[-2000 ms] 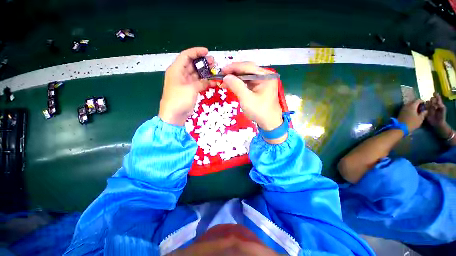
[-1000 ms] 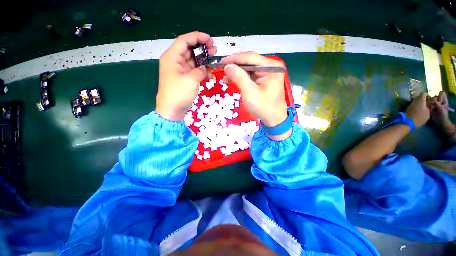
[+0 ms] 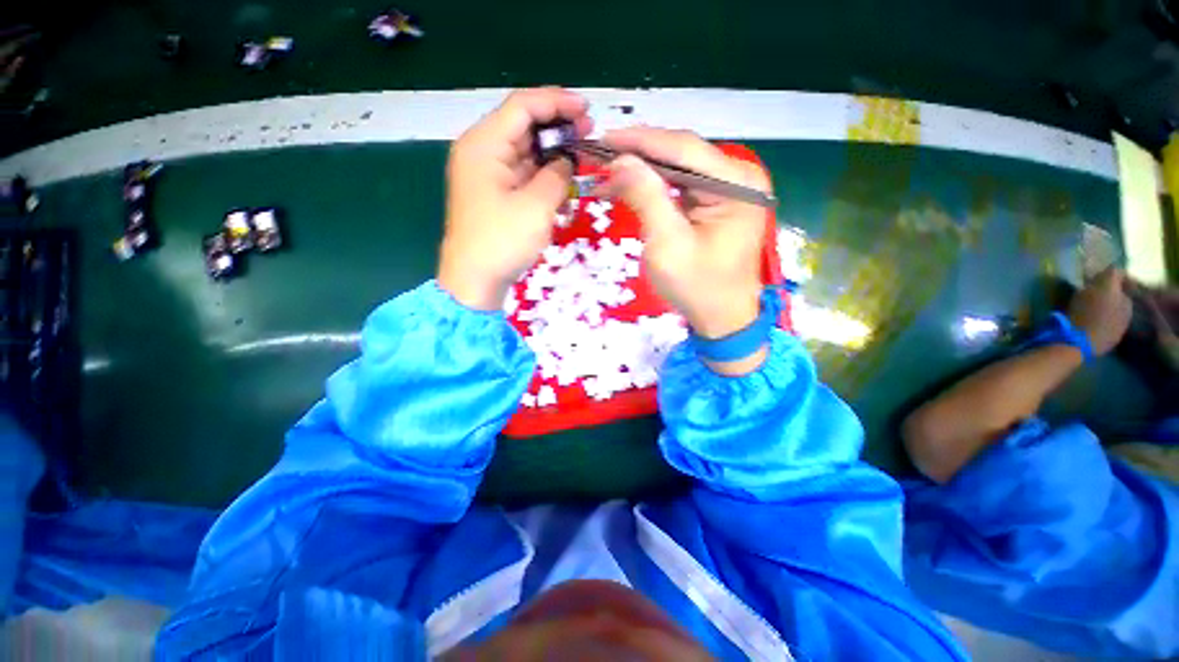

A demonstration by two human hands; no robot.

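My left hand (image 3: 498, 207) holds a small black electronic module (image 3: 556, 140) with a pale top between thumb and fingers, above the red tray's far edge. My right hand (image 3: 698, 233) holds grey metal tweezers (image 3: 705, 179), whose tip reaches to the module; whether the tip grips a piece cannot be told. The red tray (image 3: 582, 416) lies below both hands and holds a loose heap of small white pads (image 3: 595, 330). A blue strap is on my right wrist.
Black modules stand in groups on the green surface (image 3: 243, 238) at left, and others (image 3: 394, 26) lie beyond the white strip (image 3: 323, 123). A dark tray (image 3: 39, 323) is at far left. At right a neighbour's hands (image 3: 1105, 310) are near a pale yellow strip (image 3: 1140, 207).
The view has shifted, so most things sit further right. The module now shows its pale top more squarely, and the tweezers slant more, with their tip at the module.
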